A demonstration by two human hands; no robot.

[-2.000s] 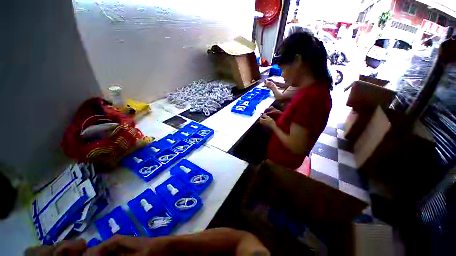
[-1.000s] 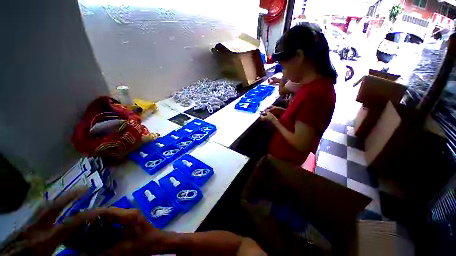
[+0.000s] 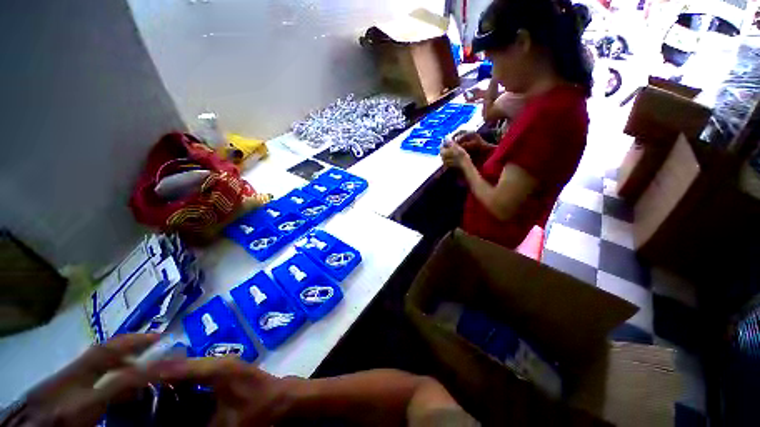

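My left hand (image 3: 87, 379) and my right hand (image 3: 237, 388) are close together at the bottom left edge, dark and blurred. A whitish piece (image 3: 150, 359) and some blue show between the fingers; I cannot tell what it is or which hand grips it. Just beyond them, blue trays (image 3: 264, 308), each with a white charger head and coiled cable, lie in a slanting row on the white table (image 3: 387, 250). A second group of blue trays (image 3: 292, 215) lies behind. A loose pile of white-and-blue flat box blanks (image 3: 137, 288) is at the left.
A red bag (image 3: 187, 188), a yellow item (image 3: 244, 148) and a cable heap (image 3: 354, 125) lie along the wall. An open carton (image 3: 500, 325) stands right of the table. A person in red (image 3: 533, 158) works farther along.
The view has shifted, bringing the open carton further in. My hands were apart from the now visible tray at the near left, which they covered before. A whitish piece now shows between my fingers.
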